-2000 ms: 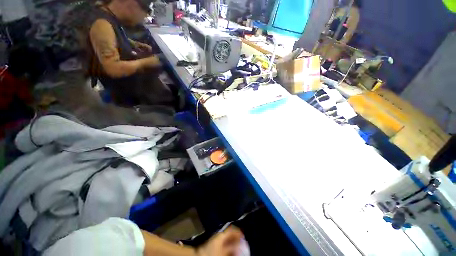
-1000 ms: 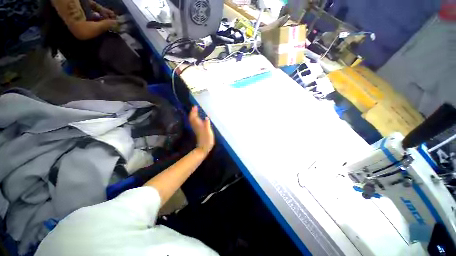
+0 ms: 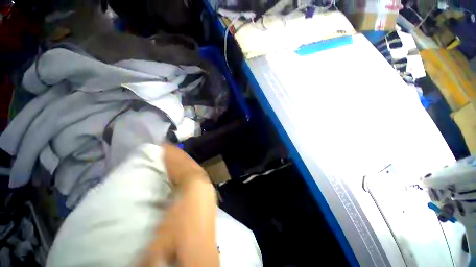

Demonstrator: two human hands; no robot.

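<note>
My left arm, in a white sleeve, is bent back towards my body at the bottom centre. My left hand (image 3: 175, 244) is blurred and low in the picture; its fingers and anything in them cannot be made out. My right hand is not in view. The white sewing machine (image 3: 455, 190) is cut off by the right edge. Its needle area is blurred, and I see no cloth under it. The white table (image 3: 334, 125) has a printed ruler strip and a blue front edge.
A heap of grey garment pieces (image 3: 99, 117) lies at the left, beside a blue container rim (image 3: 241, 99). Dark cloth lies below the table edge. A cardboard box (image 3: 377, 16) and brown cardboard (image 3: 450, 75) are behind the table.
My left hand has moved from the table's front edge back to the bottom centre. The small open drawer seen earlier under the table no longer shows. The view has shifted down and left.
</note>
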